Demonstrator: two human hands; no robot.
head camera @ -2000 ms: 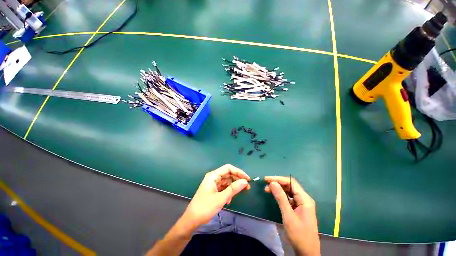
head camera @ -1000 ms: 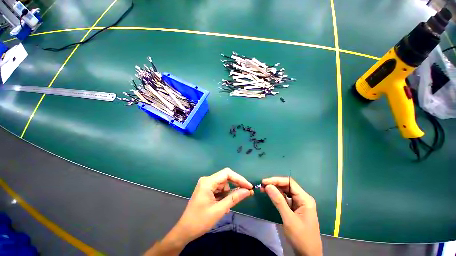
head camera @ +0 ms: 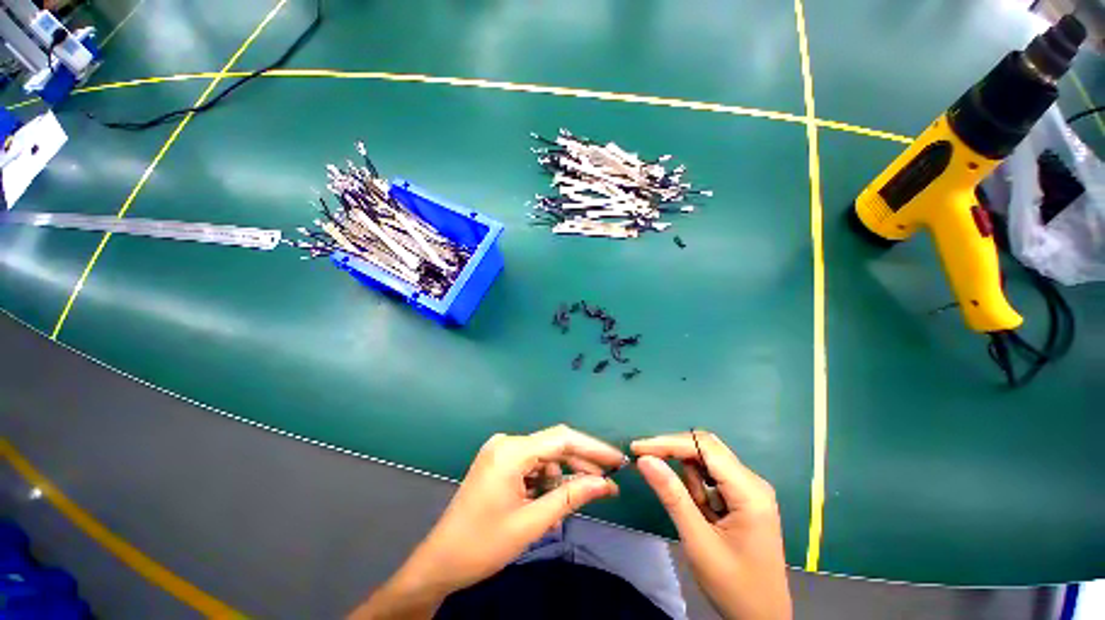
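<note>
My left hand (head camera: pixel 533 484) and my right hand (head camera: pixel 709 497) meet fingertip to fingertip near the mat's front edge. A small dark piece with a light tip (head camera: pixel 624 463) is pinched between them, mostly hidden by the fingers. A thin dark lead (head camera: pixel 699 448) shows at my right hand's fingers. Tiny black sleeve pieces (head camera: pixel 602 333) lie scattered just beyond the hands. A pile of pale leads with dark ends (head camera: pixel 612 188) lies behind them. More leads (head camera: pixel 385 236) fill the blue bin (head camera: pixel 481 281) and stick out at its left.
A yellow and black heat gun (head camera: pixel 933 182) stands at right, nozzle up, with its black cord (head camera: pixel 1048 333) beside it. A clear plastic bag (head camera: pixel 1054 224) lies behind it. A steel ruler (head camera: pixel 158 228), white paper (head camera: pixel 30 158) and black cord (head camera: pixel 261 75) are at left.
Over the two seconds, my fingertips have closed together around the small piece and moved slightly toward me. The thin lead at my right hand has tilted.
</note>
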